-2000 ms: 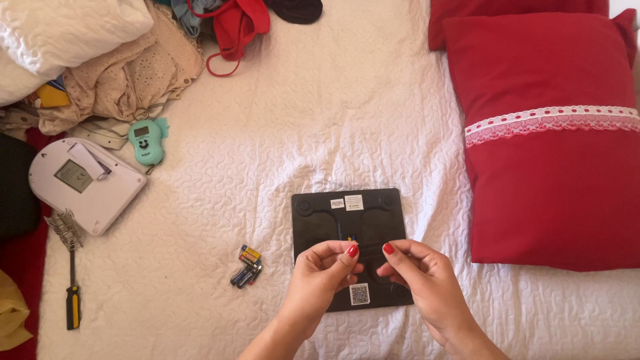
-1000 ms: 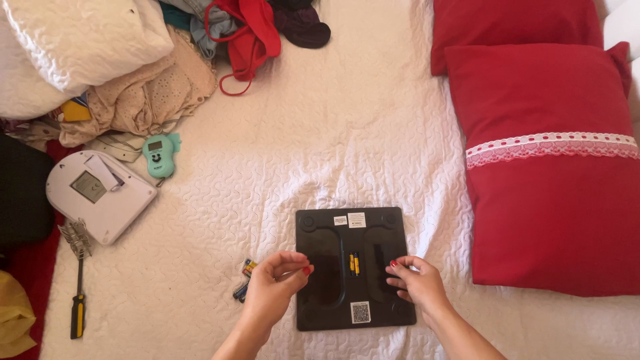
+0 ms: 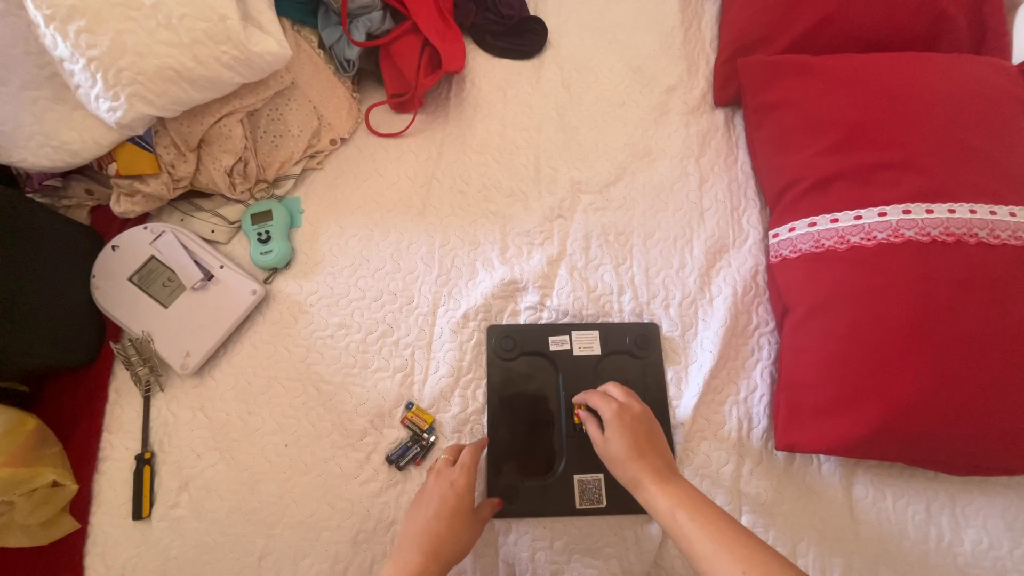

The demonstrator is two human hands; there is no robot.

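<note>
A black bathroom scale (image 3: 524, 416) lies underside up on a white quilted bedspread, with labels and a printed code on it. My right hand (image 3: 624, 436) is over its middle, thumb and fingertips at the yellow-and-black batteries (image 3: 578, 418) in the battery compartment; whether they grip one is hard to tell. My left hand (image 3: 452, 500) rests at the scale's left edge, fingers apart, holding nothing. Beside it on the left lie several loose batteries (image 3: 416, 419), some yellow and some dark.
Farther left are a white scale (image 3: 208, 320) with a display-like label, a turquoise hanging scale (image 3: 269, 234), and a yellow-and-black screwdriver (image 3: 143, 484) touching a metal wire-like piece (image 3: 140, 362). Clothes (image 3: 240, 136) are heaped at the upper left. Red cushions (image 3: 888, 344) lie on the right.
My right hand has moved left, from the scale's right side onto the batteries in its middle. My left hand has moved lower, to the scale's left edge.
</note>
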